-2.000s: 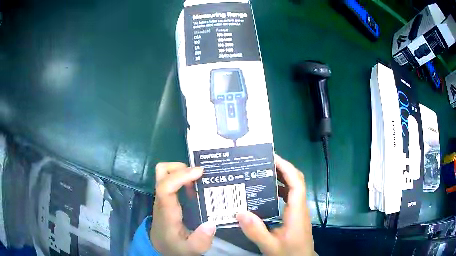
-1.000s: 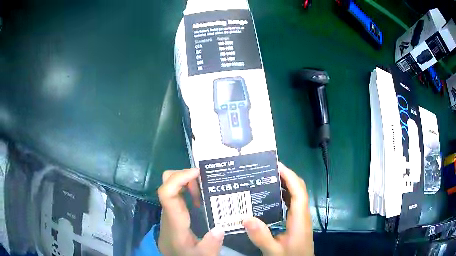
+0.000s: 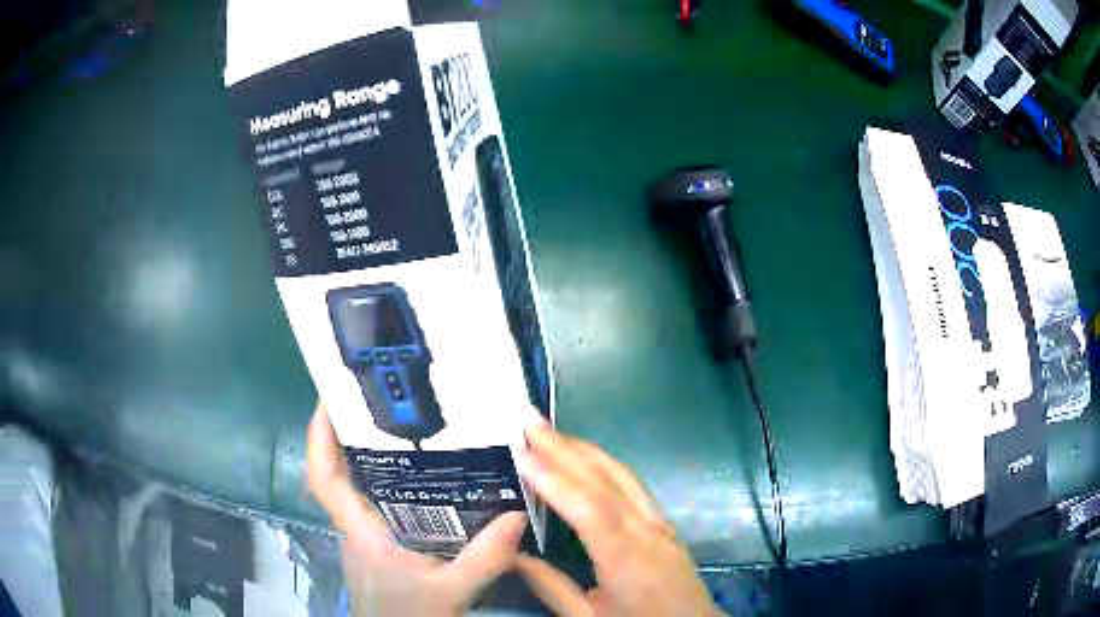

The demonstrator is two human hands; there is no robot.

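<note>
A white and black retail carton (image 3: pixel 362 241) stands opened into a box shape in front of me, its tester picture and "Measuring Range" panel facing me and its "BT200" side showing at the right. White flaps stick out at its far end. My left hand (image 3: pixel 392 530) holds the near left of the carton, fingers at its left edge. My right hand (image 3: pixel 603 524) holds the near right edge, fingertips on the side panel. A barcode label (image 3: pixel 425 522) shows near the bottom, its lower part by my hands.
A black barcode scanner (image 3: pixel 714 259) lies on the green mat (image 3: pixel 639 398), its cable running towards me. A flat carton stack (image 3: pixel 923 325) lies at the right. Blue testers (image 3: pixel 844 34) and a standing carton (image 3: pixel 1004 60) are at the far right. Plastic-wrapped cartons (image 3: pixel 223 566) are below the bench edge.
The carton has moved left, tilted and opened out so its side panel shows. Both hands have moved left with it. The view has shifted slightly.
</note>
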